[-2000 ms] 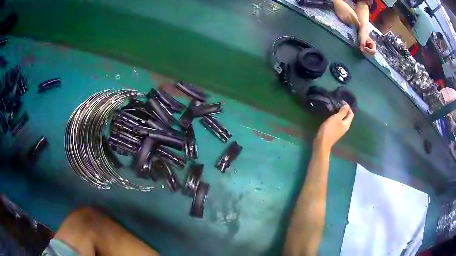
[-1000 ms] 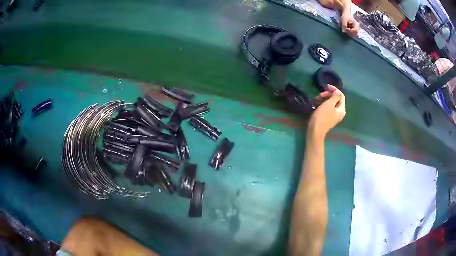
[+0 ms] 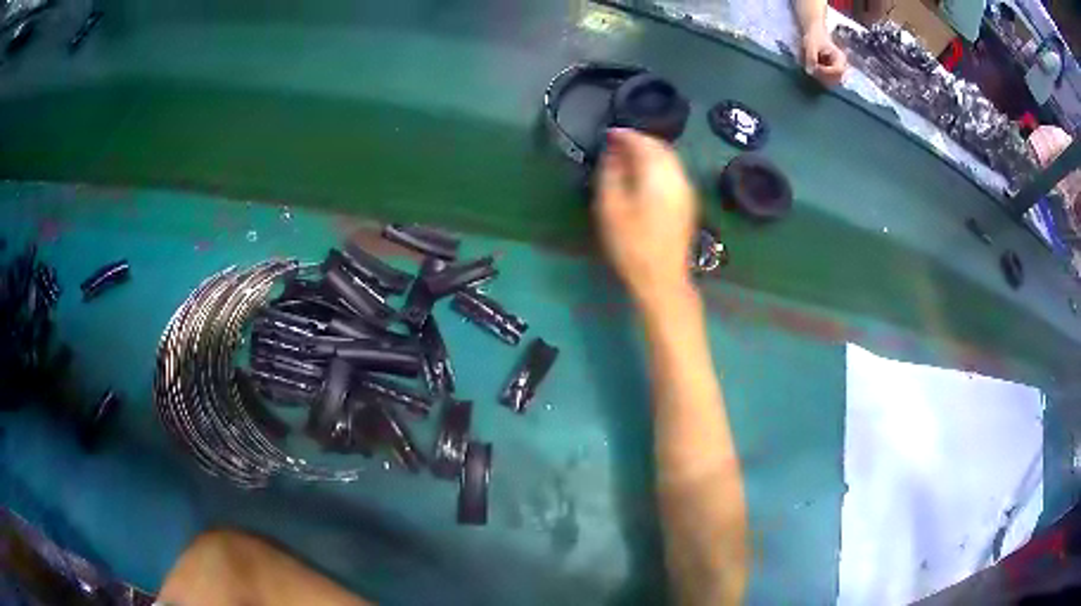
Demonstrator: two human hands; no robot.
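Note:
A part-built headset with a curved band and black round cup [image 3: 650, 107] lies on the belt. My right hand [image 3: 643, 201] is over the lower end of its band; the fingers hide this part, and I cannot tell if they grip it. An open black disc with a silver-white centre [image 3: 739, 123] and a black ear cushion [image 3: 756, 187] lie to the right. A small round part with a shiny edge [image 3: 709, 251] shows beside my wrist. My left hand is out of the picture.
Steel bands [image 3: 196, 373] lie nested in a C shape on the bench, with black sleeves [image 3: 344, 349] heaped beside them. More black parts [image 3: 30, 320] lie far left. A white sheet [image 3: 936, 474] is at right. Another person's hand [image 3: 823, 59] rests at the belt's far edge.
My right hand has moved left, from the ear cushion to the headset band. The cushion is now uncovered, and the small shiny-edged round part shows. The headset and disc sit further left in view.

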